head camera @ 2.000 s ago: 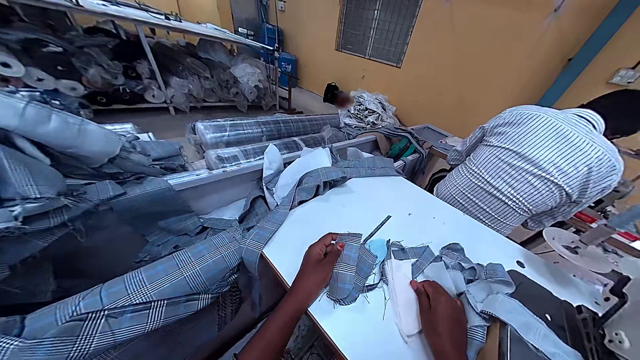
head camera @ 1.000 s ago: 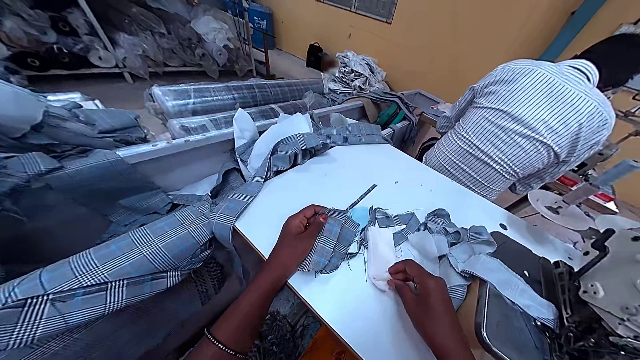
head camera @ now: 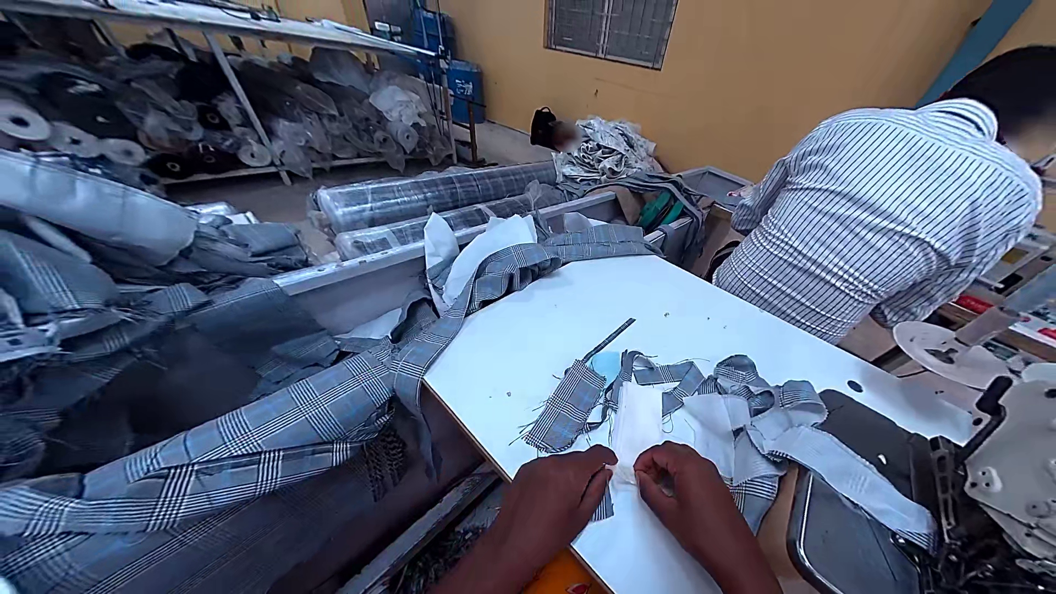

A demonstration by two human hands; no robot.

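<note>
Near the table's front edge, a strip of white fabric (head camera: 638,421) is pinched at its lower end by both hands, my left hand (head camera: 561,491) at its left corner and my right hand (head camera: 689,487) at its right. A grey checked fabric piece with frayed edges (head camera: 568,406) lies flat just beyond my left hand, with a thin dark strip (head camera: 610,338) and a small light-blue piece (head camera: 605,364) by its top. Grey checked strips with pale backing (head camera: 734,396) lie crumpled to the right of the white strip.
The white tabletop (head camera: 528,330) borders a long bin of checked fabric (head camera: 272,412) at left. A sewing machine (head camera: 1006,470) stands at right. Beyond the table a person in a striped shirt (head camera: 874,214) bends over. Wrapped fabric rolls (head camera: 437,198) lie behind.
My left hand has let go of the checked piece, which now lies on the table, and has moved right and nearer to me, onto the white strip beside my right hand.
</note>
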